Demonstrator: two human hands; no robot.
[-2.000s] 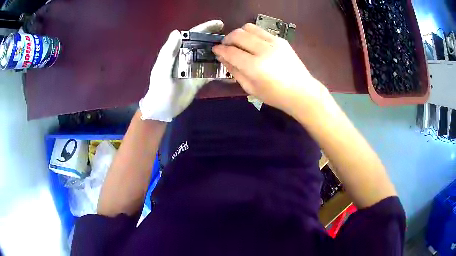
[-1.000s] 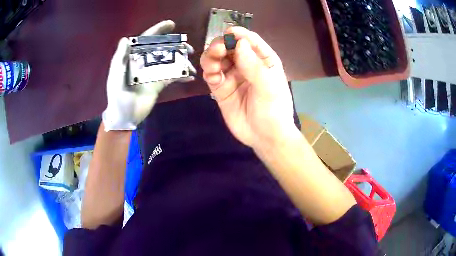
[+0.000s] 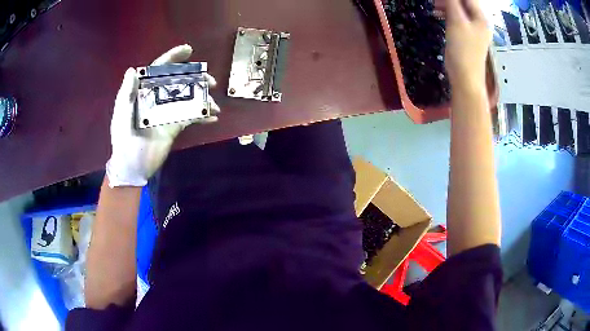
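My left hand point(image 3: 139, 139), in a white glove, holds the silver cavity-side mould half point(image 3: 173, 106) with its recessed face towards me. The recess shows a dark outlined shape and the corners have holes. The silver cover plate point(image 3: 249, 64) lies on the dark reddish-brown bench to the right of it, untouched. My bare right hand point(image 3: 467, 39) is at the top right, over the far right part of the reddish-brown parts tray point(image 3: 418, 116), which holds a heap of black parts point(image 3: 420, 64). Its fingers are partly cut off by the top edge, so what they hold cannot be told.
The can point(image 3: 8, 115) is cut off at the left edge. An open cardboard box point(image 3: 407, 223) with dark pieces is below the bench, beside a red stool point(image 3: 424, 255). A blue crate point(image 3: 45, 275) is low left. Another blue crate point(image 3: 566, 245) is at right. White racking point(image 3: 543, 77) stands right.
My right hand has left the mould, showed a small black part one second ago, and moved right to the tray. My left hand still holds the mould half. The view has shifted right.
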